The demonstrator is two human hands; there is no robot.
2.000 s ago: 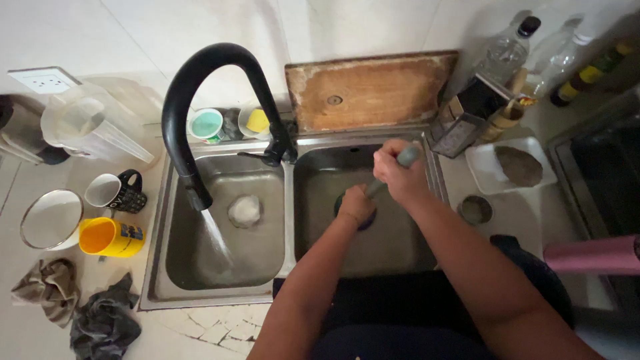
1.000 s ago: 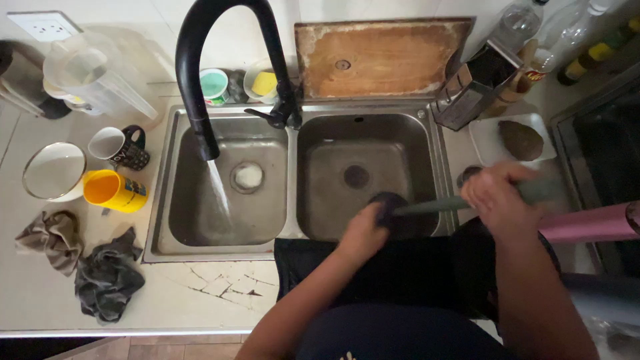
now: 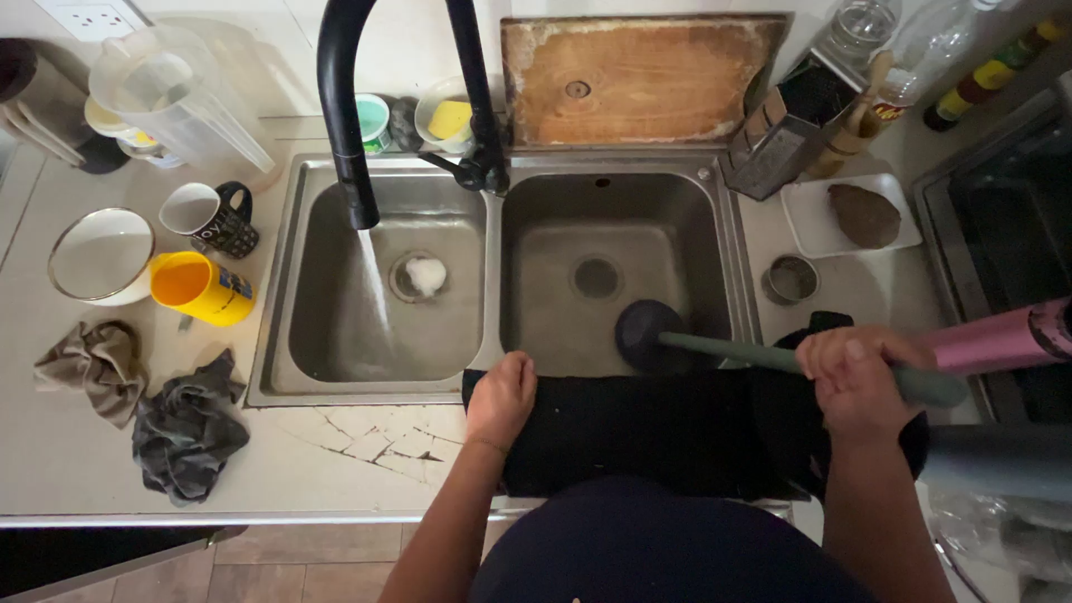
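My right hand (image 3: 863, 381) grips the green handle of a plunger (image 3: 729, 347), whose dark rubber cup (image 3: 649, 335) is tilted at the lower right of the right sink basin (image 3: 553, 327). Its drain (image 3: 596, 278) lies uncovered. My left hand (image 3: 501, 398) is curled at the left end of a black cloth (image 3: 645, 435) along the counter's front edge and seems to pinch its corner. From the black faucet (image 3: 356, 197) water runs into the left basin (image 3: 335, 335), where something white (image 3: 425, 275) sits over the drain.
Left of the sink stand a yellow cup (image 3: 201, 289), a patterned mug (image 3: 213, 219), a white bowl (image 3: 102, 255), a clear pitcher (image 3: 180, 109) and crumpled cloths (image 3: 188, 431). A wooden board (image 3: 641, 79) leans behind; a box grater (image 3: 791, 126) and white tray (image 3: 812, 213) stand right.
The plunger, held upright with both hands in the right basin at first, has tilted over toward the right. My left hand has left it and moved down to the black cloth.
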